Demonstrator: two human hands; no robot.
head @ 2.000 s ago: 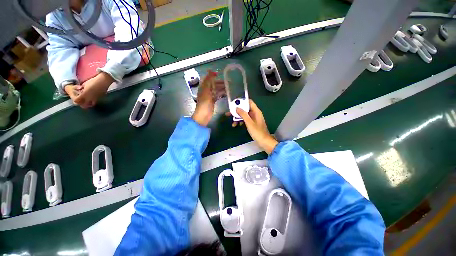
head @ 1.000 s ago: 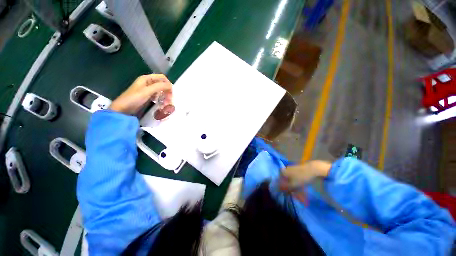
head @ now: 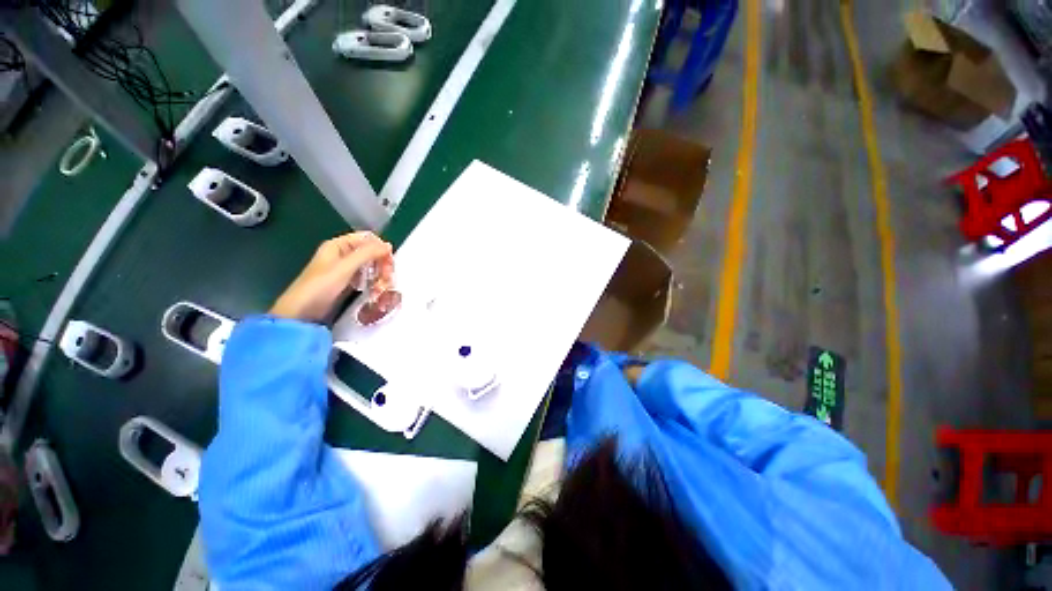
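Observation:
My left hand [head: 338,275] is at the left edge of a white board [head: 513,254], its fingertips closed on a shiny clear part [head: 370,277]. A reddish, glossy oval patch [head: 378,307] shows just below the fingertips. A white housing [head: 479,379] lies on the board, its outline washed out by glare. Another white housing [head: 398,406] lies beside the board, partly on the green surface. My right hand is hidden at the front of my blue coat, by my waist; its fingers cannot be seen.
More white housings [head: 228,196] lie on the green conveyor [head: 288,248] to the left. A grey post [head: 283,110] stands beyond my left hand. A second white board [head: 410,496] is nearer me. Open cardboard boxes [head: 660,185] and red stools [head: 998,485] are at the right.
My view has turned from the belt down to the right. The housing held earlier is out of my hands. My left hand has come to the board; my right hand has gone in at my coat.

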